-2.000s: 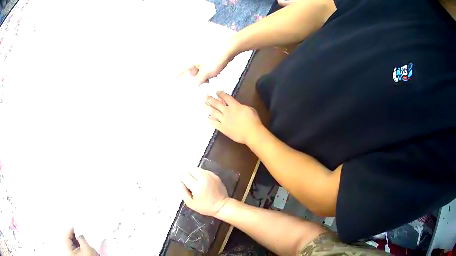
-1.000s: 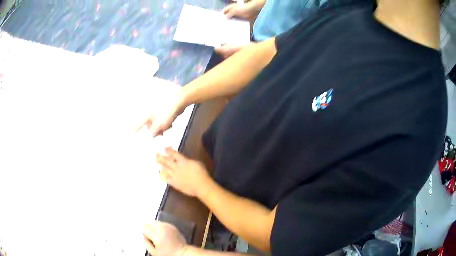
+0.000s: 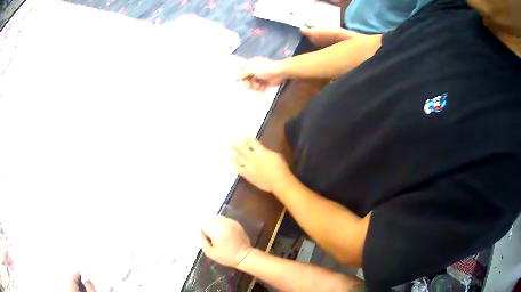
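White fabric [image 3: 125, 131], overexposed to almost plain white, covers most of the table. My right hand [image 3: 225, 239] is at its near right edge, with fingers bent down onto the white. The fingertips are washed out, so whether they pinch the fabric cannot be told. My left hand [image 3: 81, 283] shows only as fingertips at the bottom edge of the picture, over the white fabric. The rest of it is cut off.
A person in a black shirt [image 3: 400, 148] leans at the table's right side, both hands on or over the fabric. Blue patterned cloth [image 3: 257, 34] lies at the far end. Another person's hand is by a white sheet [image 3: 297, 12]. Clear plastic [image 3: 214, 276] lies on the brown table edge [image 3: 285, 114].
The view swung toward the far end, then partly back. The other person's far hand has moved away from their near hand, toward the fabric's far right corner. My left hand has come back into view.
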